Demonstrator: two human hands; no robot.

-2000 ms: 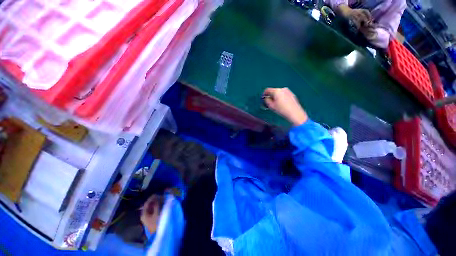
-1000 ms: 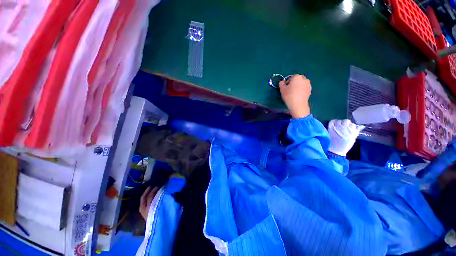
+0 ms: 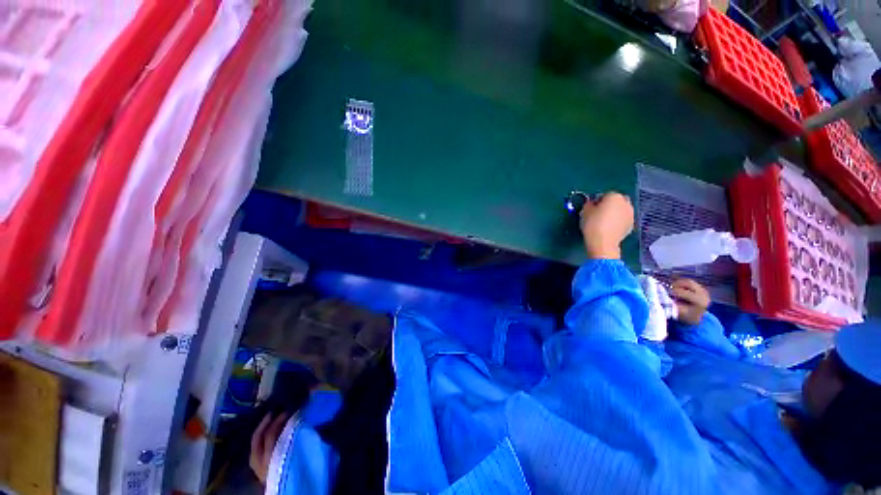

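My right hand (image 3: 609,222) is bare, in a blue sleeve, low over the green mat near its front edge. Its fingers grip the edge of a small shiny ring part (image 3: 577,201), which shows at the left of the fingertips. I cannot tell if the ring touches the mat. My left hand (image 3: 266,445) is low at the bottom left beside the machine, partly cut off by its sleeve and dark; its fingers are hard to make out. A clear strip (image 3: 359,150) with a dark printed end lies on the mat.
Stacked red trays with pinkish liner sheets (image 3: 126,174) stand upper left above the white machine (image 3: 145,416). A neighbour in a blue cap, one hand gloved (image 3: 657,307), sits at right near a white bottle (image 3: 700,248), a ribbed sheet (image 3: 681,198) and a red parts tray (image 3: 758,242).
My right hand has moved right along the mat with the ring, towards the bottle and ribbed sheet. The view has shifted. A neighbour's bare hand now shows beside the gloved one.
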